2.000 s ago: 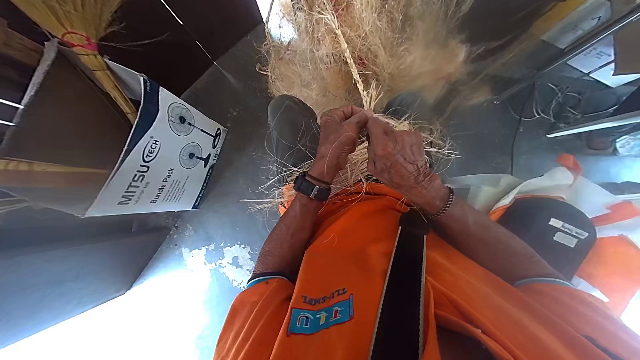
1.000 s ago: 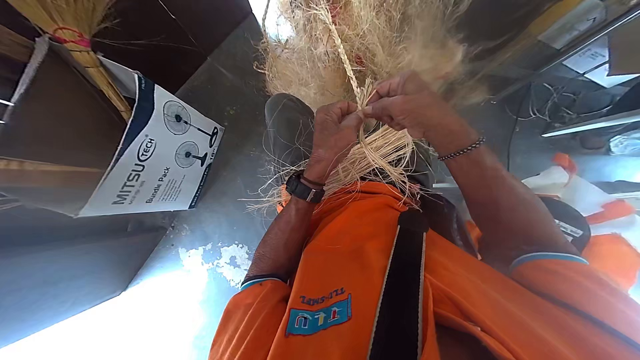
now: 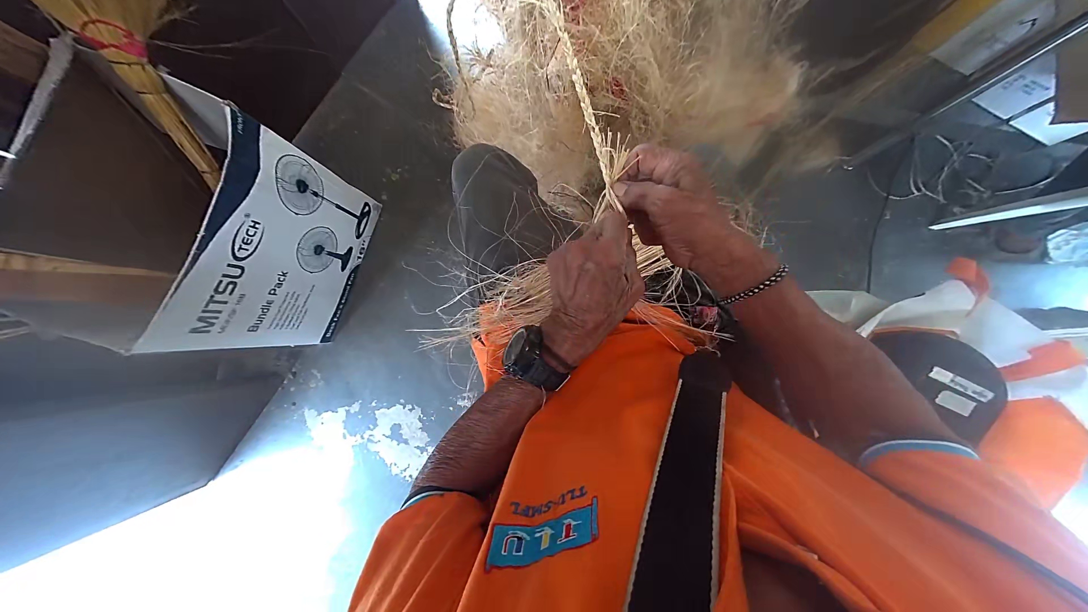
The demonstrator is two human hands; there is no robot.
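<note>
A braided cord of pale plant fibre (image 3: 581,89) runs down from the top of the view to my fingers. My left hand (image 3: 593,276), with a black watch at its wrist, grips the cord's lower end where its strands splay. Just above and to the right, my right hand (image 3: 667,200) pinches strands at the same spot between thumb and fingers. Loose straw-like fibres (image 3: 514,297) fan out below and on both sides of my left hand, over my lap. A large tangled heap of fine fibre (image 3: 629,76) lies beyond my hands.
At the left stands an open cardboard fan box (image 3: 263,263) with a straw broom (image 3: 161,93) in it. A dark round object (image 3: 939,382) and white and orange sheeting (image 3: 1041,425) lie at the right. Thin loose strands (image 3: 943,170) lie on the floor at the upper right.
The right hand first came down close beside the left, then lifted away with strands, and is now back at the cord. The left hand now sits slightly lower along the cord.
</note>
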